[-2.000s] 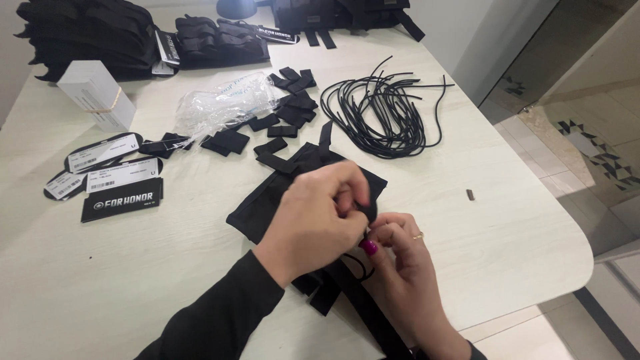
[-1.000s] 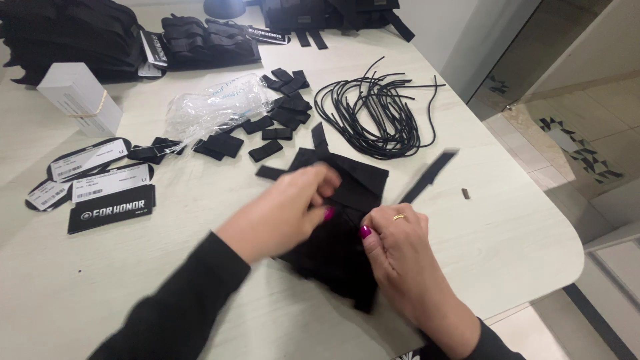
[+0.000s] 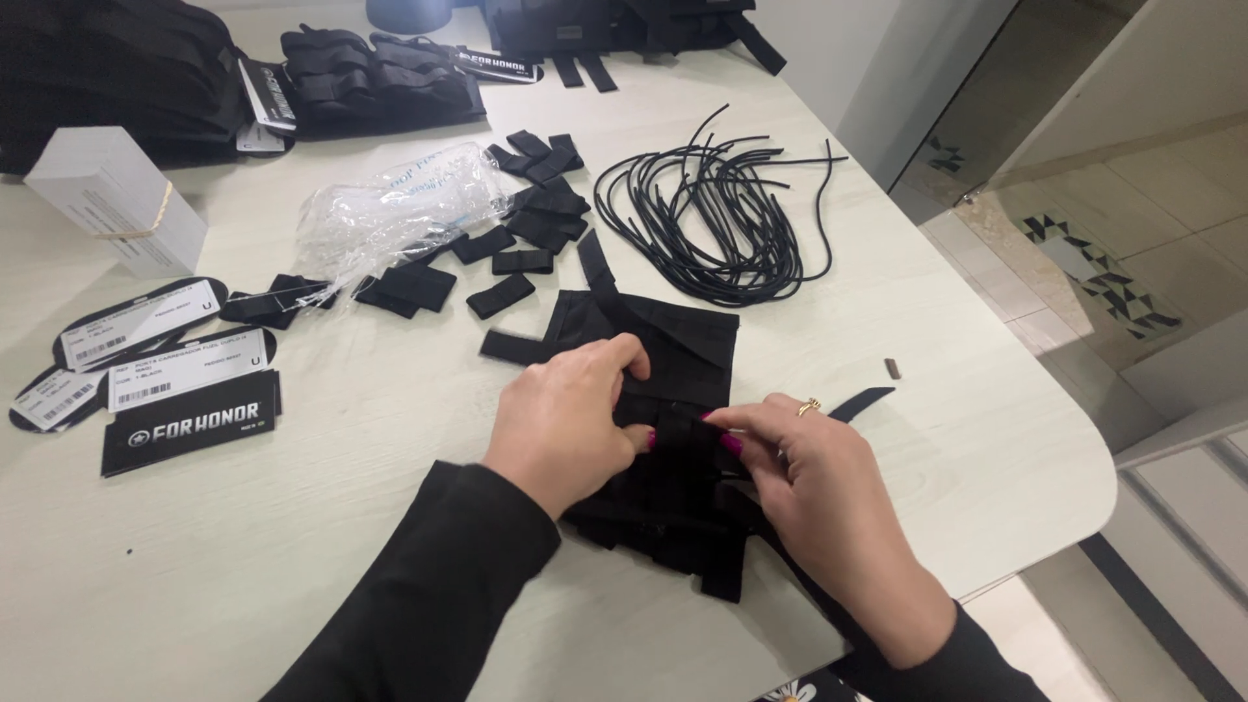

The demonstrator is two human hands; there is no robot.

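A black fabric pouch with webbing straps (image 3: 682,341) lies on the pale table near its front edge, its straps spread to several sides. My left hand (image 3: 575,419) rests over the pouch's left part, thumb and curled fingers apart; whether it grips any fabric cannot be told. On the right side of the pouch, my right hand (image 3: 809,478) pinches its edge between thumb and index finger. A black strap end (image 3: 863,402) sticks out behind the right hand. Dark fabric hides the details between the hands.
Behind the pouch lie a loose coil of black cords (image 3: 717,224), short black webbing pieces (image 3: 502,295) and a clear plastic bag (image 3: 400,205). Tags (image 3: 190,424) and a banded card stack (image 3: 127,195) are at left. Black pouches (image 3: 375,88) stand at the back. A tiny piece (image 3: 892,369) lies right.
The pouch lies flatter and shows more of its upper part than two seconds ago. My hands, close together over it then, are now apart on its left and right.
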